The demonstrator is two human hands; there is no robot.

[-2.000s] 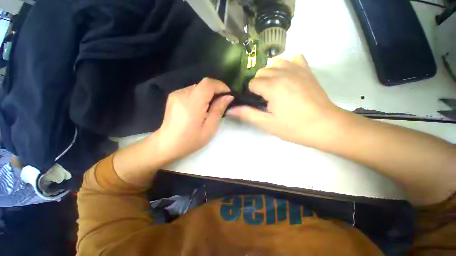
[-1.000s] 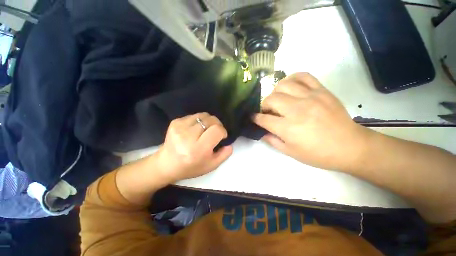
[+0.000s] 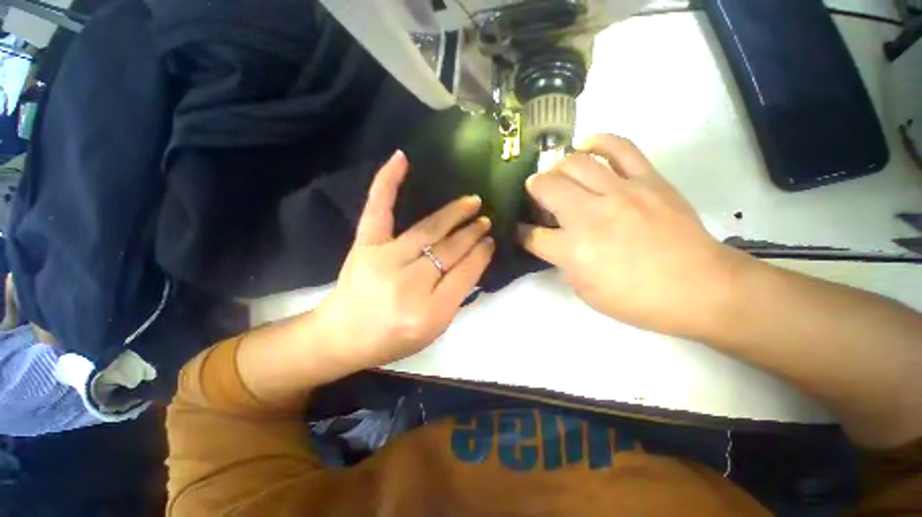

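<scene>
A large dark garment (image 3: 273, 192) lies over the left of the machine table and runs under the brassy presser foot (image 3: 510, 137), which is lit yellow. My left hand (image 3: 415, 273), with a ring, lies flat on the cloth in front of the foot, fingers extended and holding nothing. My right hand (image 3: 617, 232) is at the garment's right edge, fingers curled and pinching the edge just right of and below the foot. Its fingertips are partly hidden.
The white sewing machine head (image 3: 394, 45) and ridged dial (image 3: 551, 111) stand above the cloth. A black smartphone (image 3: 799, 96) lies on the white table (image 3: 647, 369) at right. Dark snips blades (image 3: 908, 230) show at the right rim. A grey-white piece (image 3: 121, 384) hangs low left.
My left hand has opened from its curled grip and spread flat on the cloth. My right hand has moved slightly up towards the foot. The view has shifted a little.
</scene>
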